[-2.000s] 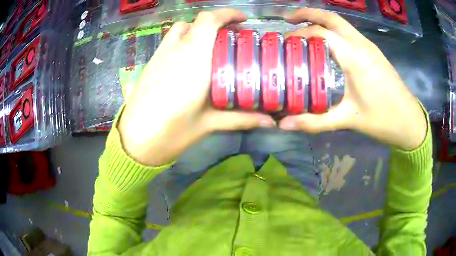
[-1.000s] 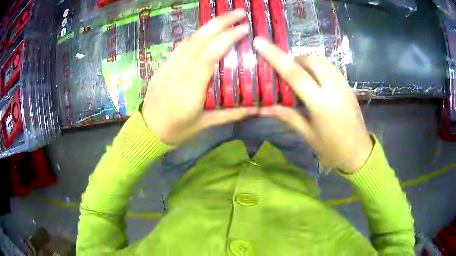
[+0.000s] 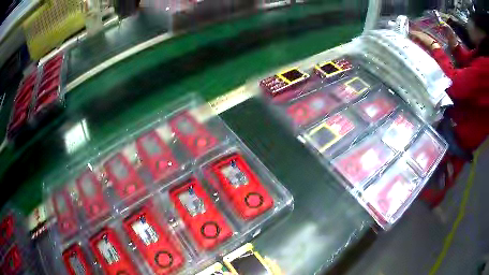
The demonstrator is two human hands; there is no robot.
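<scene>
A clear blister tray [image 3: 284, 207] of red phone bodies, with black rings and silver-grey recesses, lies in front of me. The near row [image 3: 202, 215] is sharp; the far row [image 3: 127, 174] looks paler under the plastic. Below the tray, the yellow-bordered screens [image 3: 247, 263] of keypad-side phones are cut off by the bottom edge. A small skin-toned patch beside them may be a fingertip of my right hand; its grip cannot be told. My left hand is out of the picture.
A second tray [image 3: 383, 224] with yellow-framed phones and strong glare lies at right, with a white stack [image 3: 410, 59] at its far end. A green conveyor [image 3: 225, 64] runs beyond. A person in red [image 3: 472, 102] sits at far right. More trays [image 3: 40, 96] stand at left.
The view has swung up and to the right, and the image is partly blurred. The row of red phone bodies and both hands around it have left the picture, apart from a possible fingertip.
</scene>
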